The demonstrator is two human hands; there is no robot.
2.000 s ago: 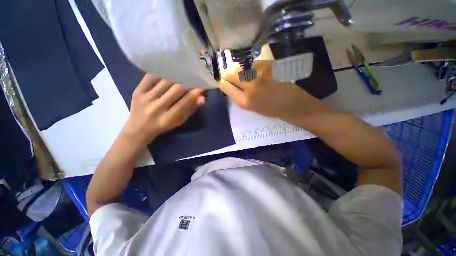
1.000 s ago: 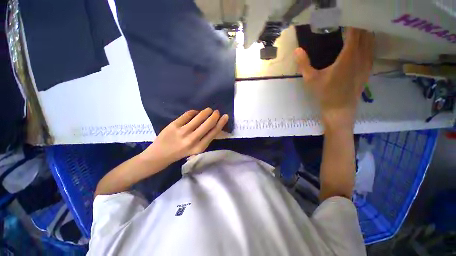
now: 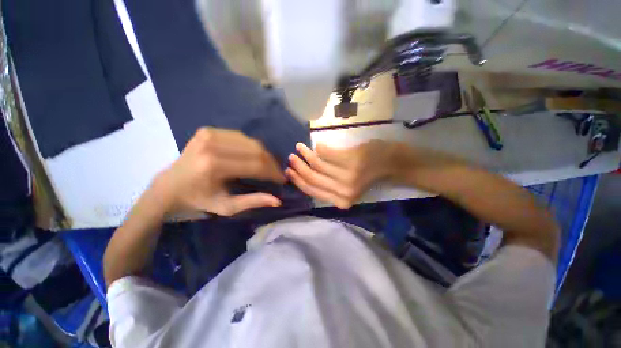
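A dark navy fabric panel (image 3: 180, 75) runs from the upper left to the table's front edge, left of the needle area. My left hand (image 3: 221, 173) is on its front part, with thumb and fingers around the cloth near its right edge. My right hand (image 3: 347, 173) is beside it, with its fingertips at the panel's right edge. Its thumb and grip are hidden. The sewing machine head (image 3: 303, 61) covers part of the panel. The presser foot (image 3: 346, 109) is right of the panel, above the lit plate.
Dark cut panels (image 3: 65, 81) lie at the left of the table. A smartphone (image 3: 449, 94) lies right of the presser foot, then thread snips (image 3: 491, 132). Small metal tools (image 3: 598, 134) lie at the far right. Blue baskets (image 3: 575, 214) are below the table edge.
My right hand has come from the phone to the panel's right edge. My left hand has moved from lying spread on the cloth to curling around its front part. The view has shifted.
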